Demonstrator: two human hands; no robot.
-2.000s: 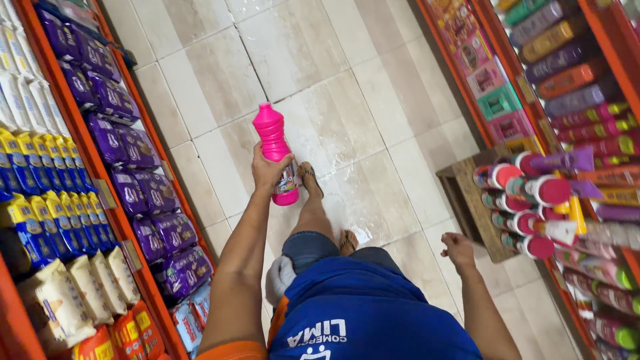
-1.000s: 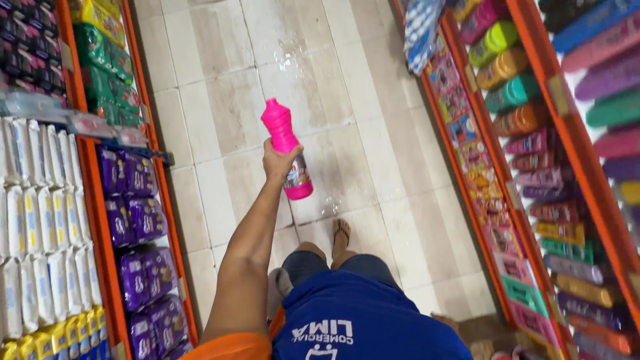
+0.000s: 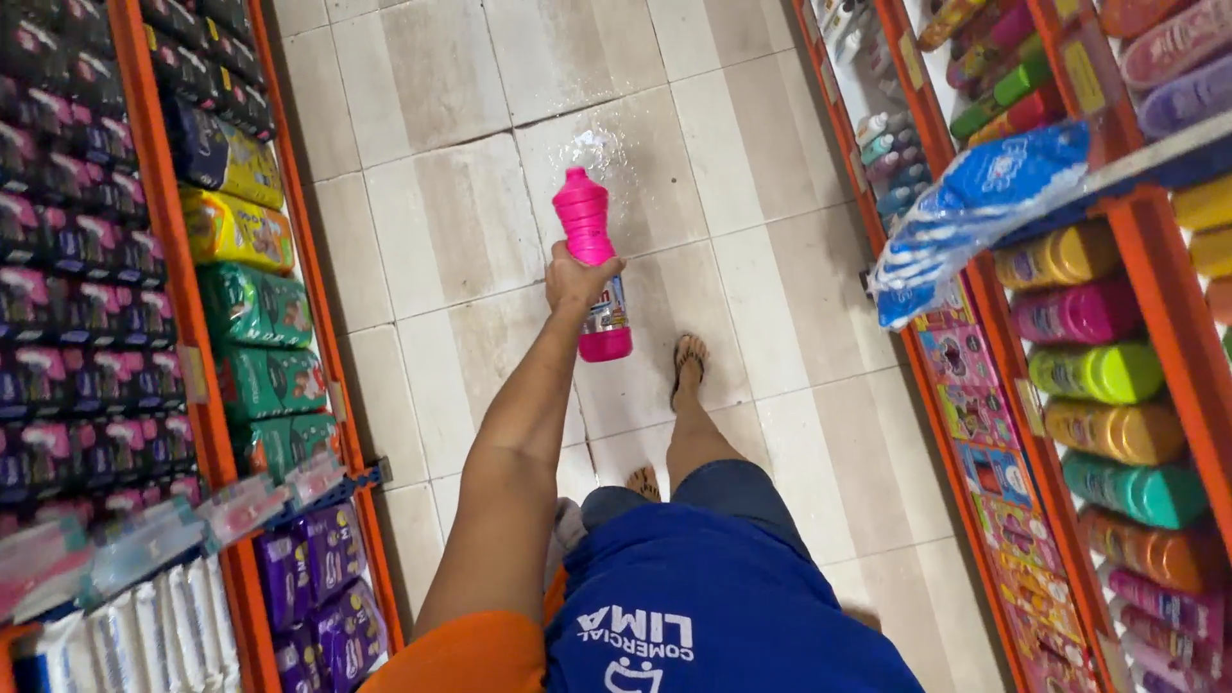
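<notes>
A bright pink plastic bottle (image 3: 583,219) with a label near its base is gripped round the middle by my left hand (image 3: 576,280). It is held out in front of me, its narrow top pointing away and its pink bottom toward my feet. Wet spots glisten on the tiled floor (image 3: 616,159) just beyond the bottle's top. My right hand is out of view.
Orange-edged shelves line both sides of the aisle. At left are green packs (image 3: 255,306), purple packs (image 3: 351,630) and white packs (image 3: 159,626). At right are rows of coloured bottles (image 3: 1097,373), with a blue-and-white plastic packet (image 3: 1001,197) jutting into the aisle.
The view has moved along the aisle, and the wooden crate seen at right earlier is gone from view. My left hand keeps hold of the pink bottle; my right hand has left the view.
</notes>
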